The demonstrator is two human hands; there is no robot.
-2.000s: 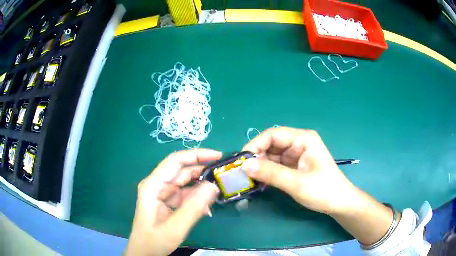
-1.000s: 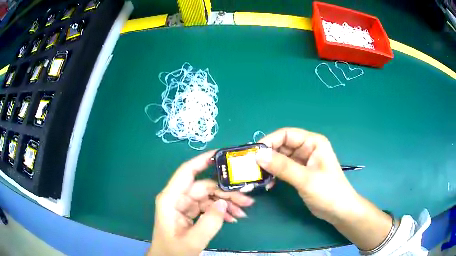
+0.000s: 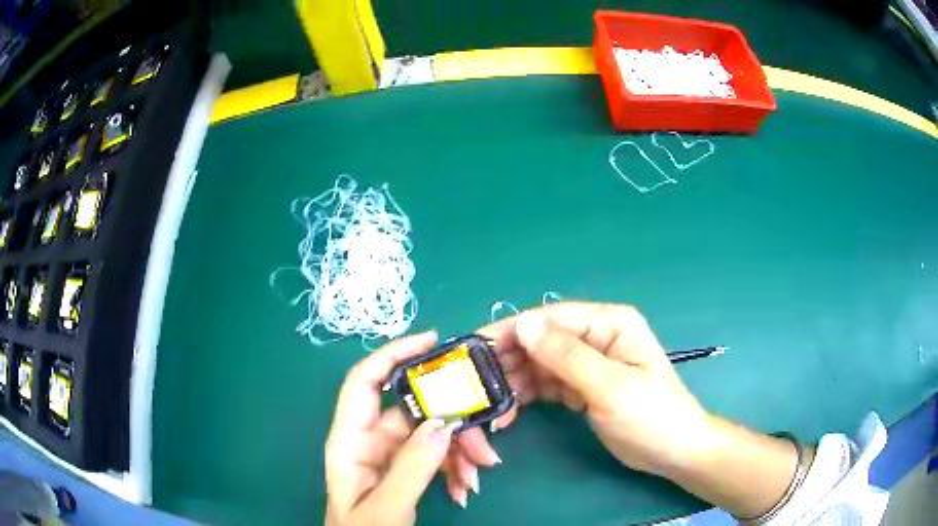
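A black watch housing [image 3: 451,386] with a pale battery inside a yellow-orange border lies face up, tilted, in front of me. My left hand [image 3: 396,442] holds it from the left and below, with the thumb on its lower edge. My right hand [image 3: 607,385] is at its upper right corner, thumb and index finger pinched together; whether they grip a thin ring cannot be told. Part of a thin pale sealing ring [image 3: 501,310] shows on the mat behind my right fingers. Black tweezers [image 3: 695,354] lie right of my right hand, partly hidden by it.
A tangled pile of sealing rings [image 3: 362,269] lies on the green mat. A black foam tray [image 3: 113,267] with housings stands at left. A red bin [image 3: 687,111] with small white parts is at the far side, with loose rings [image 3: 643,185] before it. A yellow post [image 3: 341,46] stands behind.
My left hand has closed around the housing, thumb now on its lower edge. The housing has turned and moved slightly left. My right fingers have moved off its face to the upper right corner.
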